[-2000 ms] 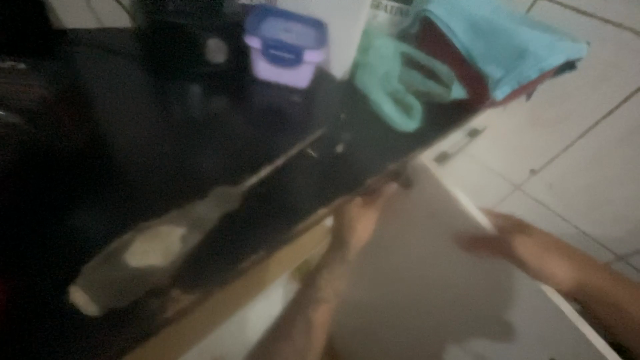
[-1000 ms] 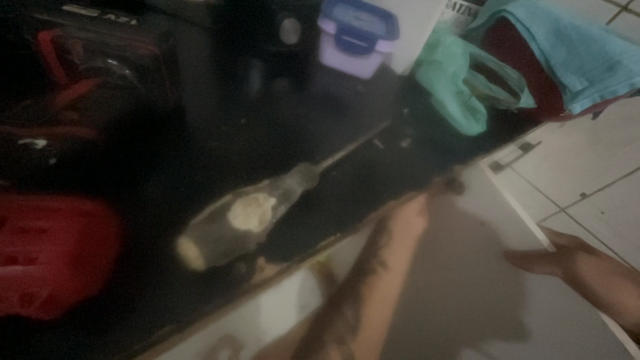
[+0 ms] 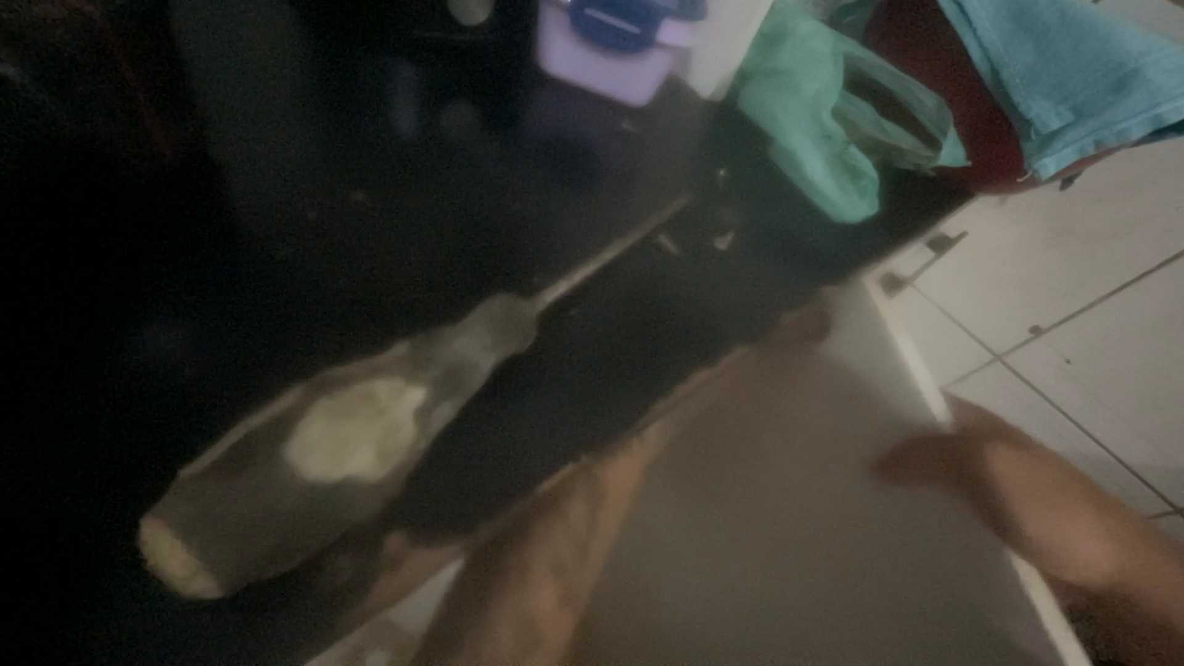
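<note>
A white panel, seemingly a cabinet door or drawer front (image 3: 740, 518), stands against the edge of a dark countertop (image 3: 573, 407). My right hand (image 3: 953, 453) grips the panel's outer edge, thumb on the near face, fingers hidden behind it. My left hand (image 3: 786, 333) reaches up to the panel's top corner under the counter edge; it is blurred and dark, and its fingers cannot be made out. On the countertop, left of my left forearm, lies a screwdriver (image 3: 305, 462) with a bulky, worn translucent handle and a thin shaft pointing to the upper right.
A lilac plastic container with a blue clip lid (image 3: 601, 55) stands at the back of the countertop. Right of it are a green plastic bag (image 3: 814, 120), a red object (image 3: 962, 102) and a light blue cloth (image 3: 1091, 83). Small crumbs lie near the screwdriver's tip. Beyond the panel is a tiled floor (image 3: 1091, 361).
Both hands stay at the panel in all three frames. The view has shifted and come closer to the screwdriver; the red object at the left a second ago is out of view.
</note>
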